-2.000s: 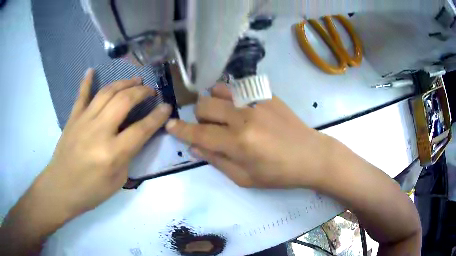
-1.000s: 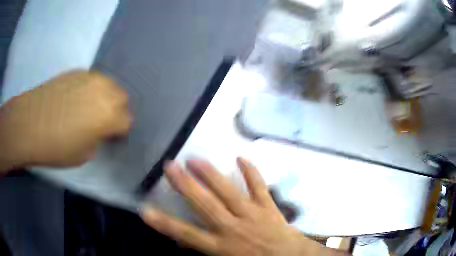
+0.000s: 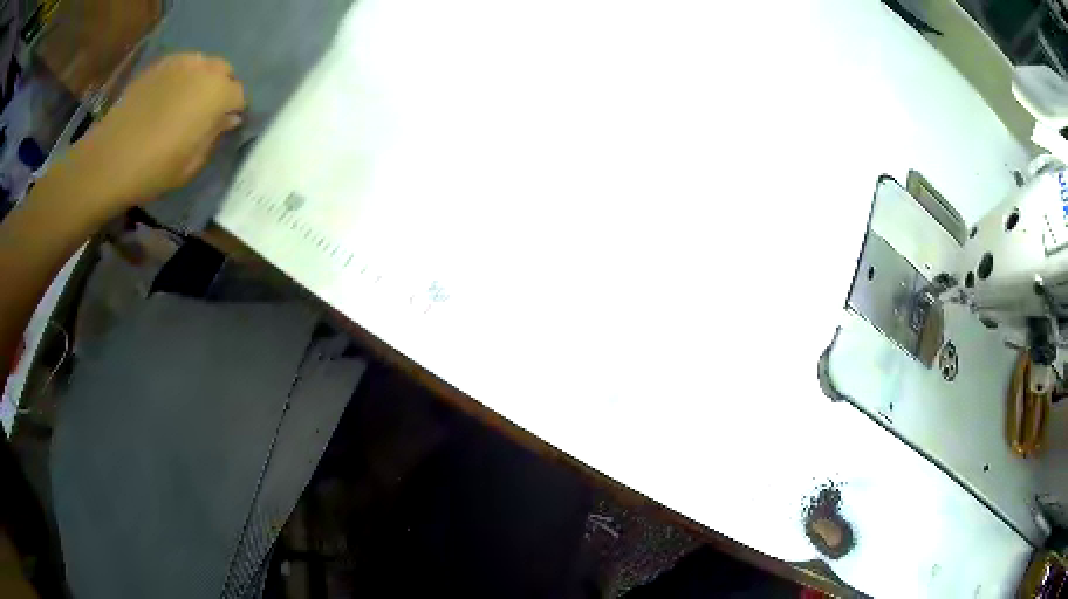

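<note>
My left hand is at the upper left, its fingers curled closed on a grey fabric panel at the left end of the white table. The fingertips are partly hidden, and the panel runs out of the top of the picture. More grey fabric hangs or lies below the table edge at the lower left, with a finely striped strip along its side. My right hand is not in view.
The white table has ruler marks and a worn dark patch near its front edge. The sewing machine head, needle plate and orange-handled scissors are at the right. A tool box is cut off at the lower right.
The view has swung left, putting the machine at the far right. The panel has moved from the machine to the table's left end with my left hand. My right hand has left the picture.
</note>
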